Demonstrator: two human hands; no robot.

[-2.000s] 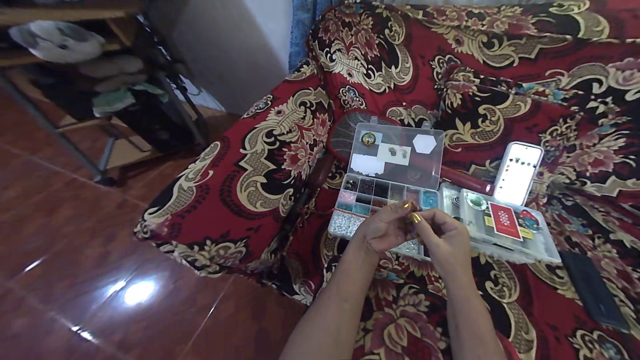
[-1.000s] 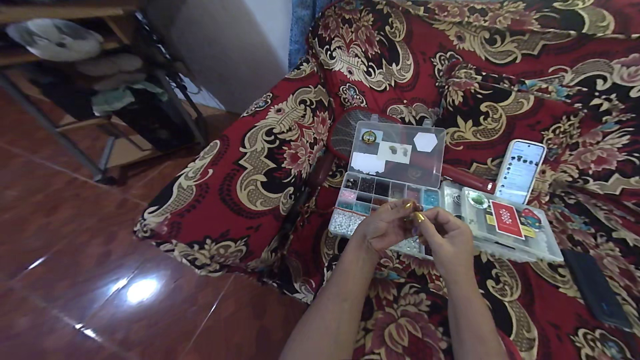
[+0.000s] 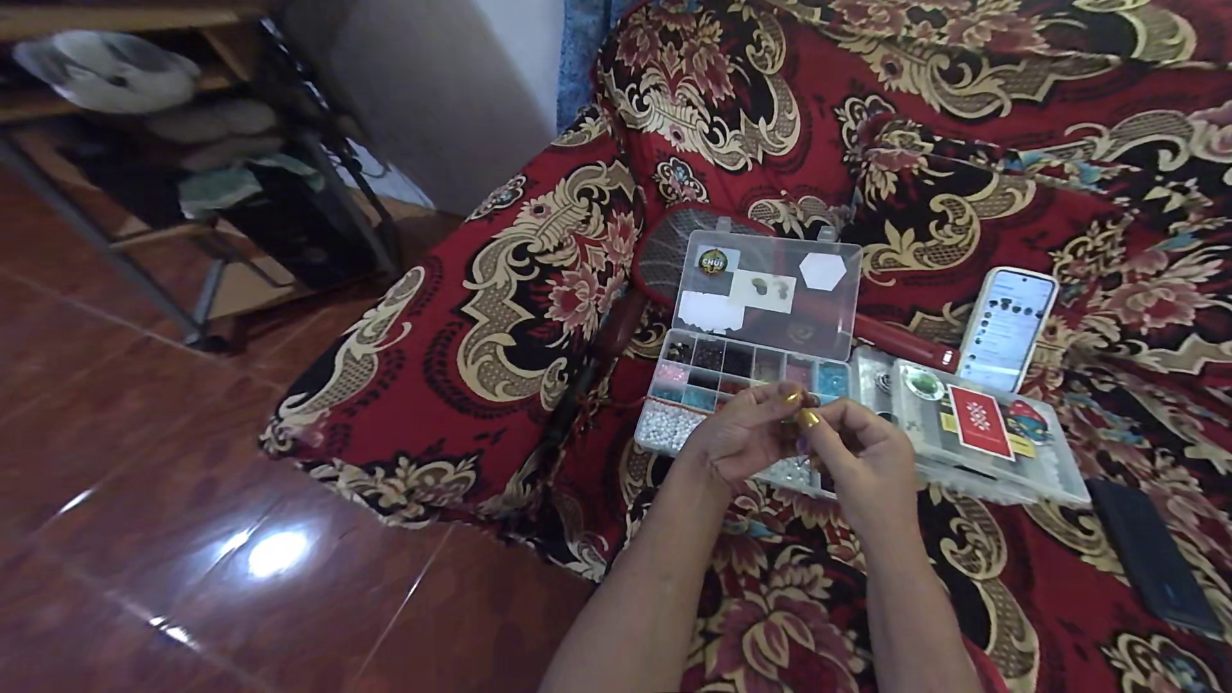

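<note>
My left hand and my right hand meet fingertip to fingertip in front of an open plastic bead organizer. Gold polish shows on both thumbnails. Something small and thin, too small to name, is pinched between the fingers of both hands, partly hidden by them. White beads fill the organizer's front left compartment, and pink, dark and turquoise beads lie in others. Its clear lid stands raised behind, with stickers and paper pieces on it. My hands cover part of the front compartments.
A closed clear case with a red card sits right of the organizer. Behind it a lit smartphone leans upright. A dark phone lies at the far right. A mesh racket rests behind the organizer on the patterned sofa cover. A shelf stands left.
</note>
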